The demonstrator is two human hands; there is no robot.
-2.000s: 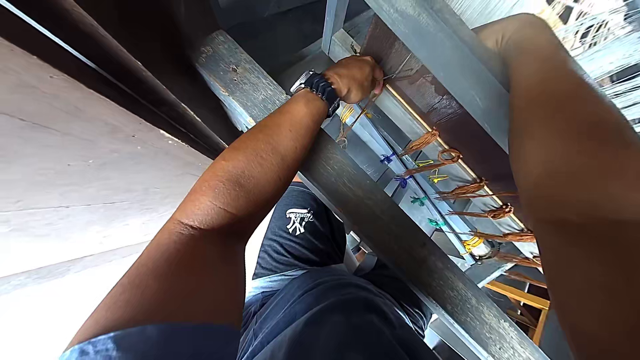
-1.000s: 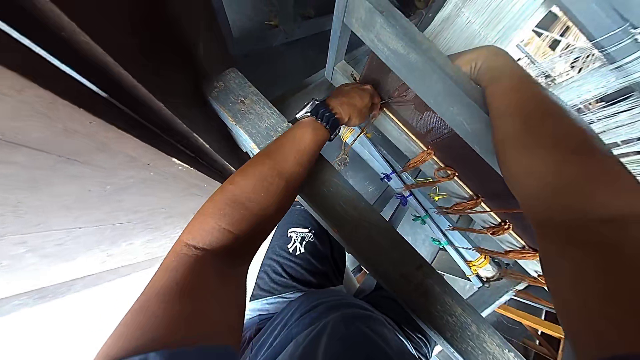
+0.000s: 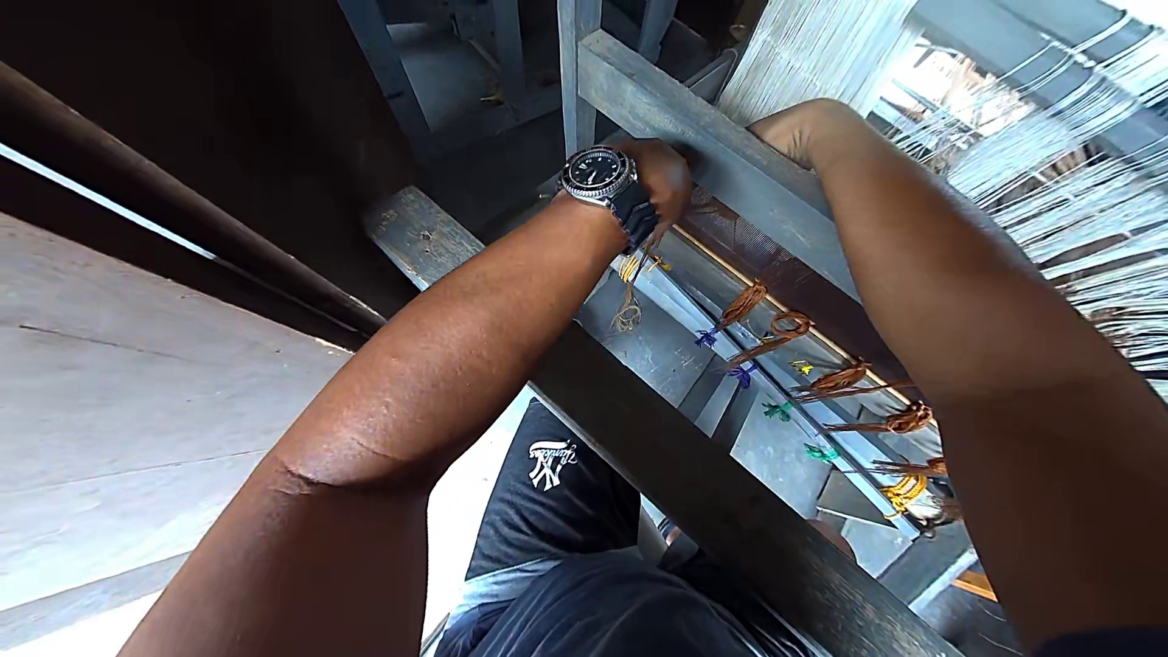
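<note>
My left hand [image 3: 664, 182], with a dive watch [image 3: 598, 173] on its wrist, reaches to the left end of a reddish-brown woven or threaded sheet [image 3: 794, 292]. Its fingers are mostly out of sight, so what they hold cannot be told. The grey wooden beam [image 3: 712, 128] of a loom passes close beside it. My right arm reaches over that beam; of my right hand [image 3: 787, 132] only the wrist and its back edge show, the fingers being hidden behind the beam. Brown yarn bundles [image 3: 839, 379] hang knotted along a thin rod [image 3: 721, 265] below.
A thick wooden beam [image 3: 675, 438] crosses in front of my lap. White warp threads [image 3: 821, 55] spread at the upper right. Blue and green cord ties [image 3: 777, 411] and yellow cord [image 3: 905, 493] sit on a pale bar. A pale board wall [image 3: 164, 392] stands at the left.
The view has shifted somewhat. My left hand has turned, so the watch face now shows more fully and the fingers less. The right hand stays beyond the beam.
</note>
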